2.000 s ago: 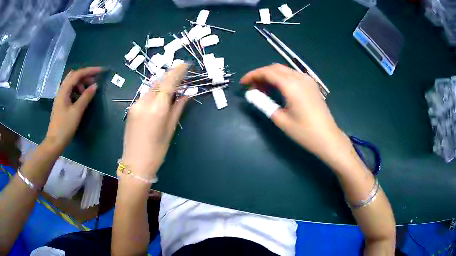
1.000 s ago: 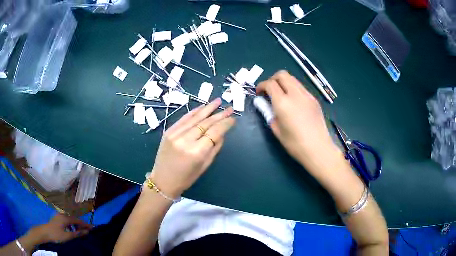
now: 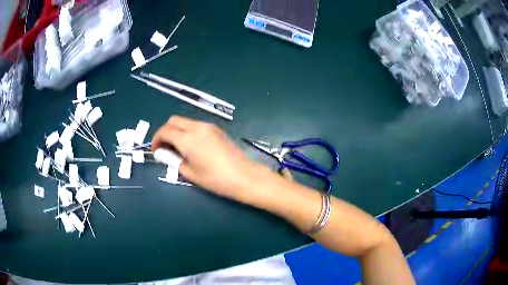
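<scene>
My right hand [image 3: 195,153], with a white finger wrap [image 3: 167,157] near its fingertips, is left of centre. Its curled fingers close on the ends of a small bundle of tagged pins [image 3: 131,145]; the exact grip is partly hidden. Another tagged pin [image 3: 172,173] lies just below the fingers. A loose pile of thin pins with white tags [image 3: 72,175] lies to the left. A small white tag [image 3: 39,191] lies at the pile's left. My left hand is out of the picture.
Silver tweezers [image 3: 186,96] lie above my hand; blue-handled scissors [image 3: 306,158] lie beside my forearm. Two tagged pins [image 3: 159,39], a filled clear tub [image 3: 83,53] and a scale [image 3: 284,22] are farther back. A heaped clear tub [image 3: 423,55] stands right.
The view has swung right, so the bench things appear farther left. My left hand and the other person's hand have left the picture. My right hand stays by the small bundle.
</scene>
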